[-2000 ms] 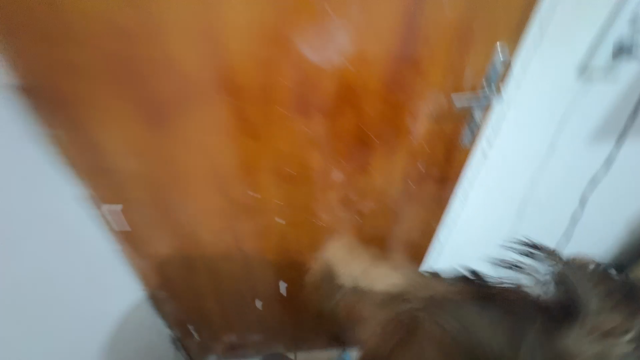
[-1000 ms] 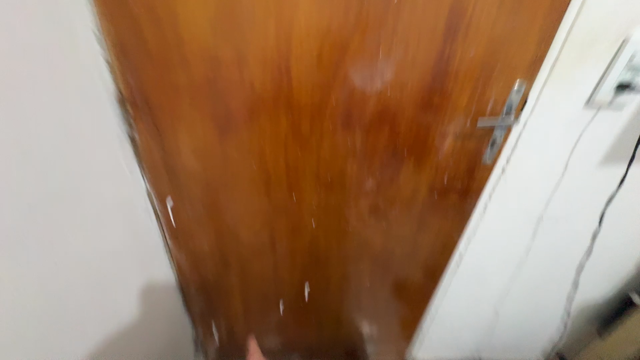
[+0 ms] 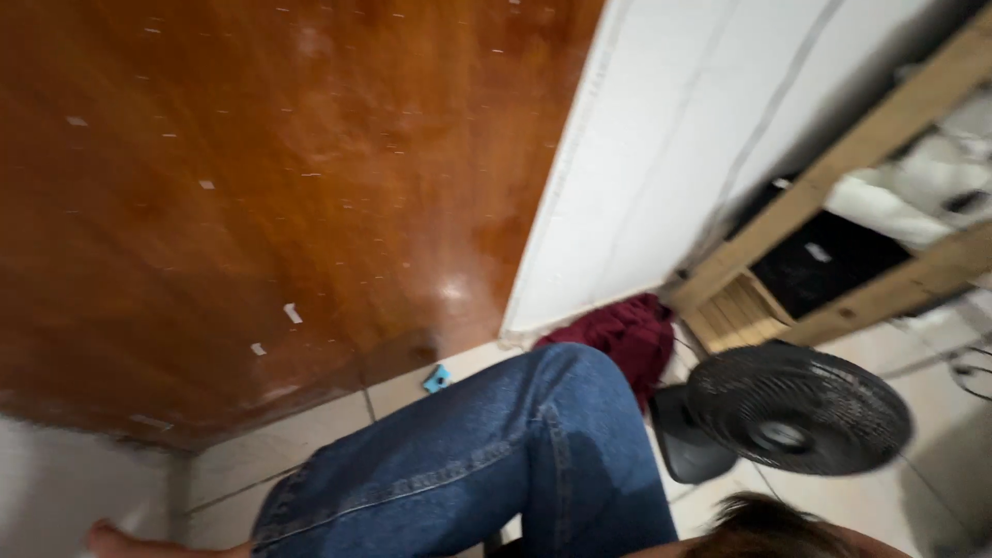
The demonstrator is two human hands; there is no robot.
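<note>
Neither my left hand nor my right hand can be made out. A bent leg in blue jeans (image 3: 465,457) crosses the lower middle, and a bare foot (image 3: 116,539) shows past its cuff at the lower left. Dark hair (image 3: 763,523) and some bare skin (image 3: 845,546) show at the bottom right edge; which body part the skin belongs to is unclear. Behind the knee, a dark red cloth (image 3: 620,333) lies on the floor against the wall. A small light blue object (image 3: 437,378) is on the tiles by the door's foot.
A brown wooden door (image 3: 325,194) with small pale marks fills the upper left. Beside it is a white wall (image 3: 620,178). A black fan (image 3: 798,411) stands on the tiled floor (image 3: 279,442) at right, near a wooden frame shelf (image 3: 821,186) holding white and black items.
The view has swung down and right, away from the door handle, so that the floor, leg and fan now show. The blurred hairy shape at lower right two seconds ago was out of view one second ago.
</note>
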